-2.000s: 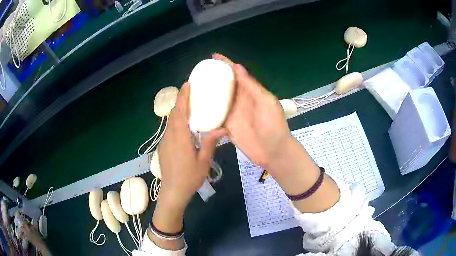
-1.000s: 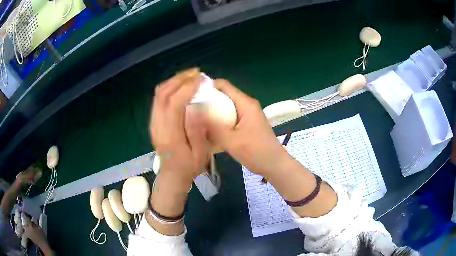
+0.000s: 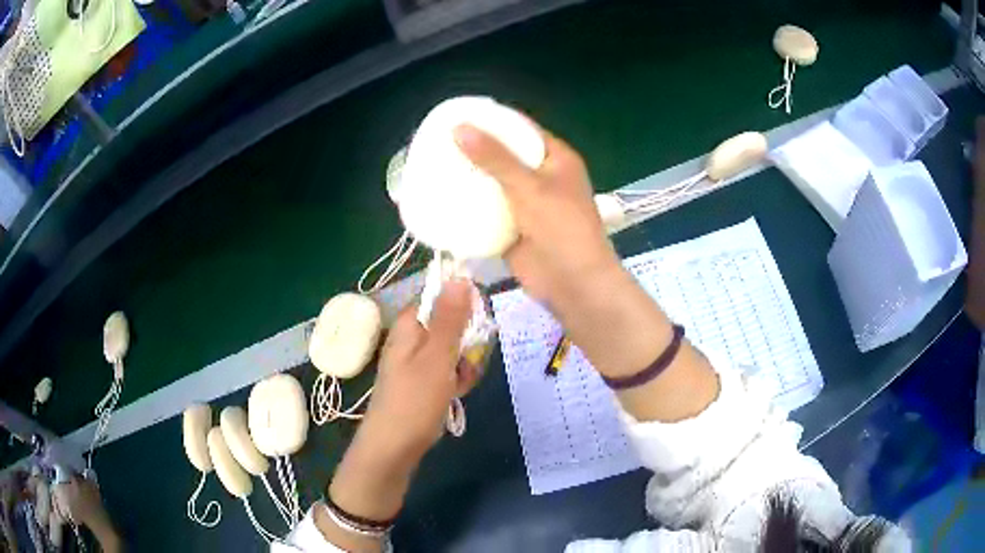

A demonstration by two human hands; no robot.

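Note:
My right hand point(image 3: 556, 205) holds a cream rounded piece point(image 3: 459, 189) up over the belt's near rail, thumb across its face. The piece's off-white cord hangs from its lower end. My left hand point(image 3: 416, 373) is just below, its fingers closed on a white crumpled cloth point(image 3: 475, 313) at the cord; part of the cloth is hidden by the fingers. Another cream piece lies partly hidden behind the held one, its cord showing to the left.
Several cream pieces point(image 3: 278, 416) with cords lie along the bench edge and rail at left; others are on the green belt point(image 3: 648, 86) and right rail. A printed sheet point(image 3: 691, 356) with a pen point(image 3: 557, 354) and white trays point(image 3: 896, 254) are right. Another person's hand point(image 3: 86, 508) is lower left.
My hands were together around the piece; now my right hand holds it higher and my left hand has dropped to its cord. A cream piece on the rail is uncovered beside my left hand.

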